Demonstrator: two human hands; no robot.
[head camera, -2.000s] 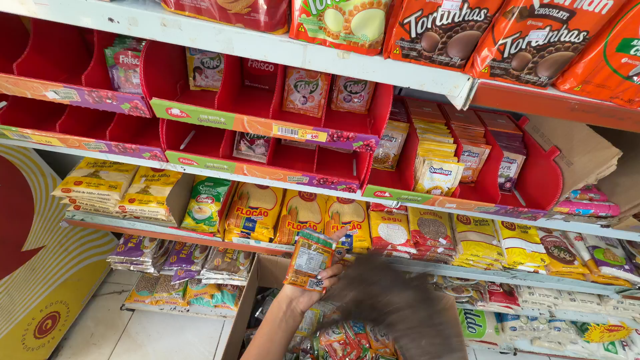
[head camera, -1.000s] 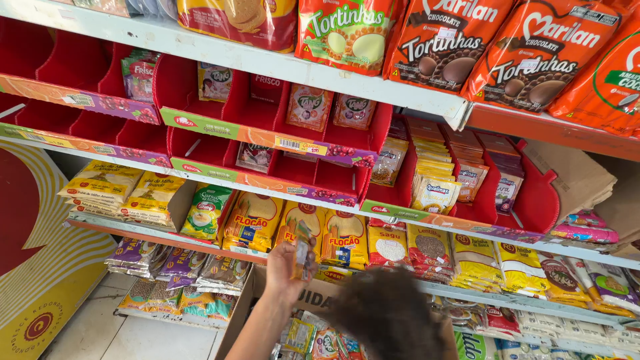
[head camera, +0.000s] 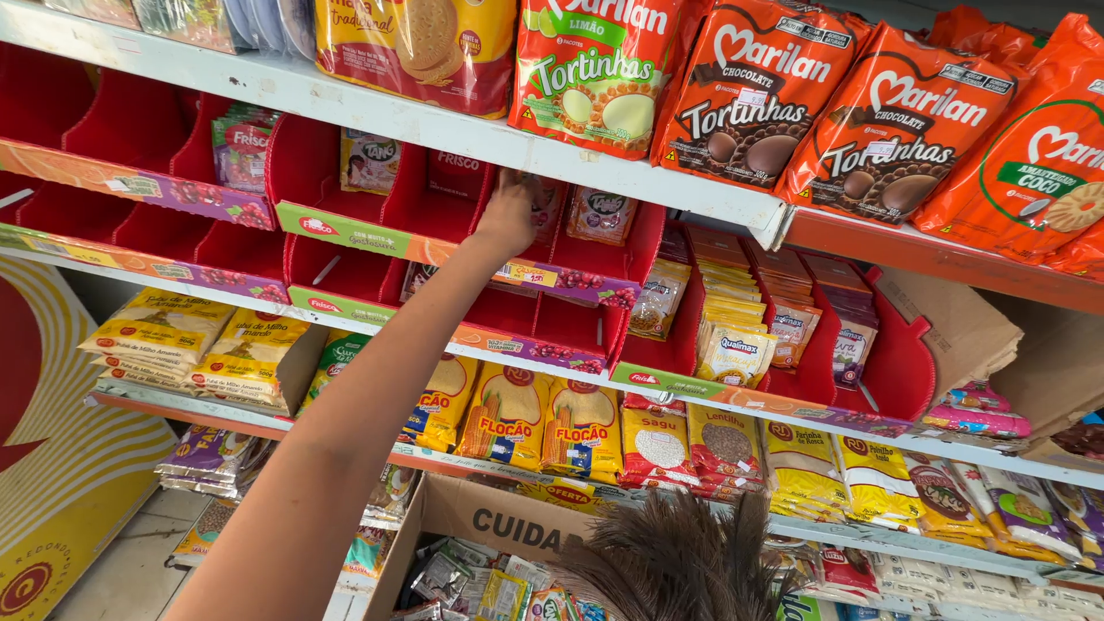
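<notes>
My left hand (head camera: 509, 211) reaches into a compartment of the upper red display tray (head camera: 414, 207); its fingers are mostly hidden, and whether they hold anything cannot be told. Powdered drink sachets (head camera: 548, 211) stand just right of the fingers, with Tang sachets (head camera: 601, 216) one compartment further right. Frisco sachets (head camera: 454, 175) are to the left of the hand. At the lower edge a dark feather duster (head camera: 673, 552) overlaps an open cardboard box (head camera: 483, 513) of mixed sachets. My right hand is not in view.
Marilan biscuit packs (head camera: 750, 95) line the white shelf edge (head camera: 414, 95) above my hand. Qualimax sachets (head camera: 733, 345) fill compartments at the right. Below are yellow flour packs (head camera: 504, 414) and other bagged foods (head camera: 660, 444).
My left hand, which held a few sachets above the box, has moved up into the tray compartment. The feather duster has moved lower and to the right.
</notes>
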